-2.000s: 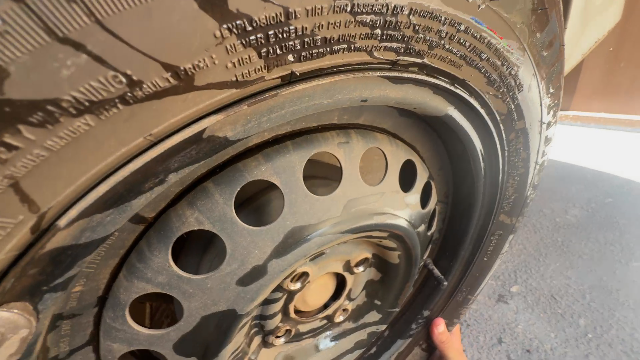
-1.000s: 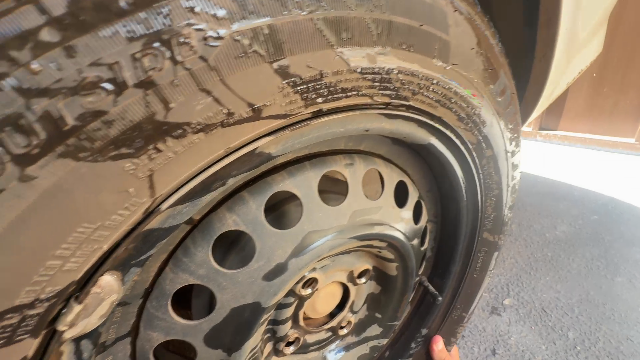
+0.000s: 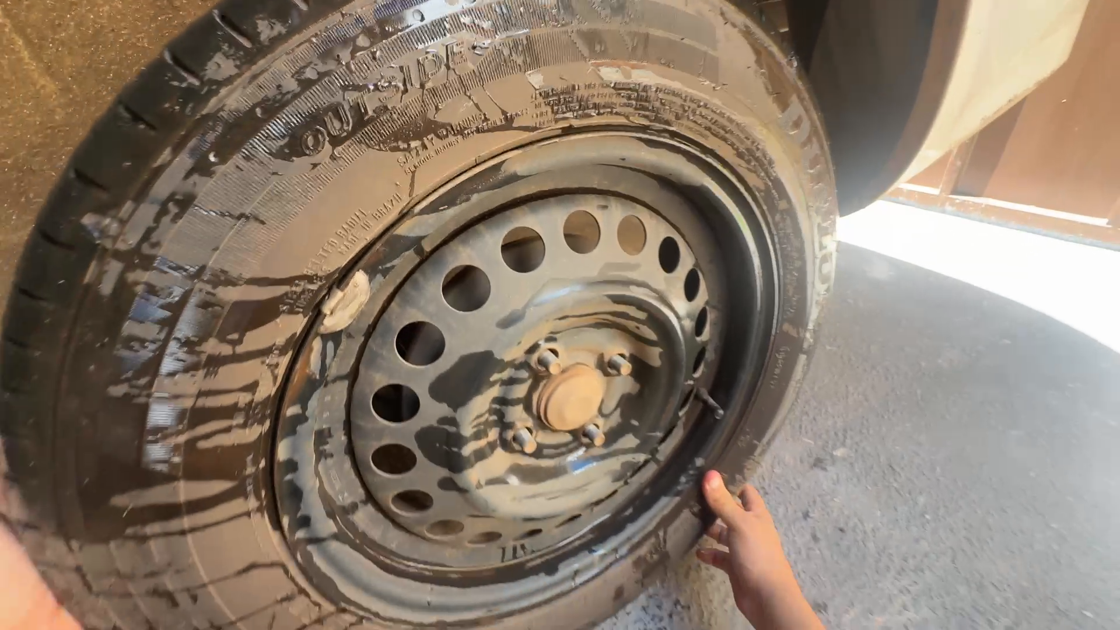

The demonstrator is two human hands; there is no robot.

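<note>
A wet, muddy car tire [image 3: 219,262] on a black steel wheel rim [image 3: 490,350] fills most of the view. Four wheel studs show around the tan, dirt-covered hub center [image 3: 570,397], with no nuts visible on them. The valve stem [image 3: 710,402] points out at the rim's right side. My right hand [image 3: 744,538] grips the lower right edge of the tire, thumb on the sidewall and fingers toward the tread. At the lower left frame edge, part of my left hand [image 3: 26,577] shows blurred beside the tire; its fingers are out of sight. A wheel weight [image 3: 346,302] sits on the rim's left edge.
Grey asphalt [image 3: 945,420] lies to the right of the wheel, with a brightly sunlit strip behind. Above right are the dark wheel well [image 3: 862,96] and a light body panel [image 3: 989,79]. A brown gate or wall [image 3: 1041,166] stands farther back.
The view has drawn back, so that the whole rim and more of the tire show. More of my right hand is visible at the tire's lower right, and part of my left has come into view.
</note>
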